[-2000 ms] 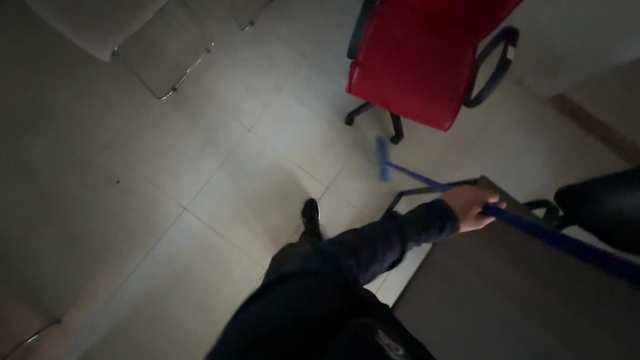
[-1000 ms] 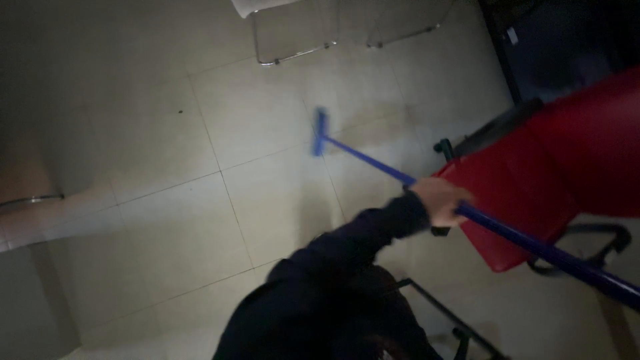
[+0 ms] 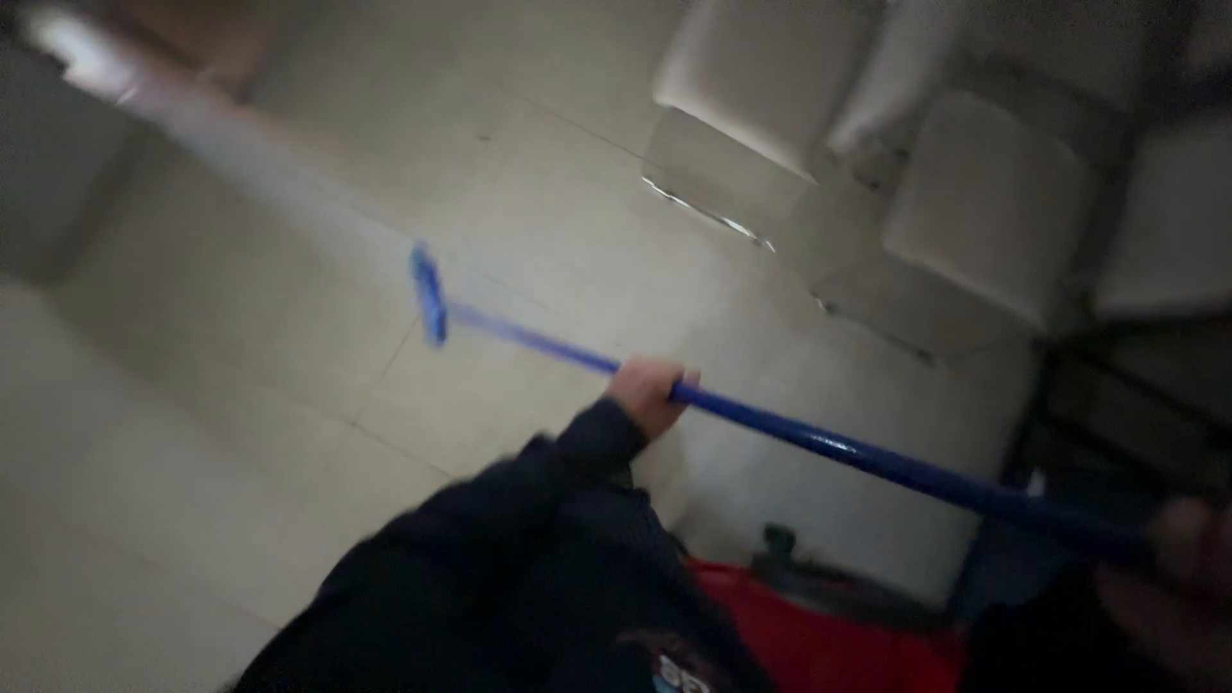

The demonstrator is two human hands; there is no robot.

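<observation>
A long blue pole [image 3: 828, 443] slants across the view, with a narrow blue head [image 3: 429, 294] at its far end on or just above the tiled floor. The head is blurred; whether it is a brush, mop or squeegee cannot be told. My left hand [image 3: 652, 393], in a dark sleeve, is closed around the pole's middle. At the right edge, dim and partly cut off, my right hand [image 3: 1179, 558] grips the pole's near end.
Pale chairs with metal legs, one seat [image 3: 760, 77] nearer the middle, stand at the upper right. A red chair [image 3: 828, 626] is close at the bottom, beside my body. A grey panel or furniture side [image 3: 58, 173] stands at the left.
The view has swung far to the left. The red chair now lies at the bottom, and more pale chairs show. My left hand stays on the pole; my right hand has come into view.
</observation>
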